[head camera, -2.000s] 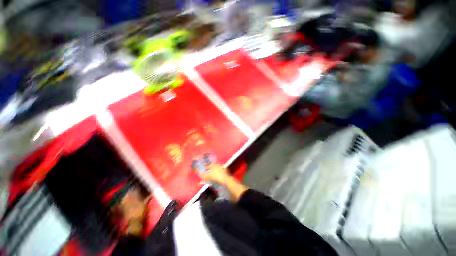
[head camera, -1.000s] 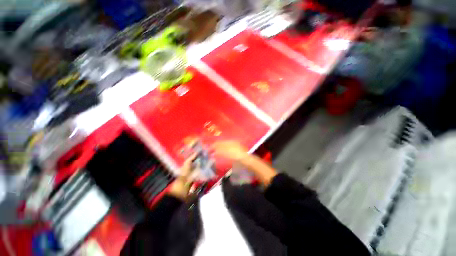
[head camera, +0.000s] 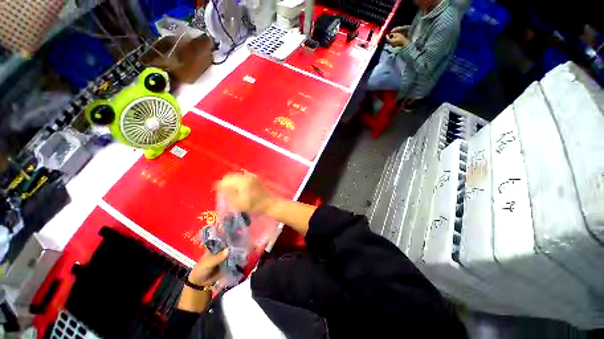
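A crinkled clear plastic bag (head camera: 240, 228) with dark pieces inside is held over the red bench sheet (head camera: 218, 159), near the front edge. My left hand (head camera: 209, 266) grips its lower end, with a dark band at the wrist. My right hand (head camera: 242, 192) is slightly blurred and closed on the bag's upper end. The exact shape of the pieces inside the bag cannot be told. Many black handheld units (head camera: 116, 281) lie in a dense dark group on the bench at the left.
A green frog-faced fan (head camera: 150, 118) stands at the back of the bench. White foam trays (head camera: 510, 192) are stacked at the right. A person (head camera: 424, 41) sits at the far end by a red stool (head camera: 381, 114). A perforated plate (head camera: 270, 41) lies at the back.
The view has steadied and turned. My left hand has moved from the black units to the bag, and both hands now hold it. My right hand is at the bag's upper end.
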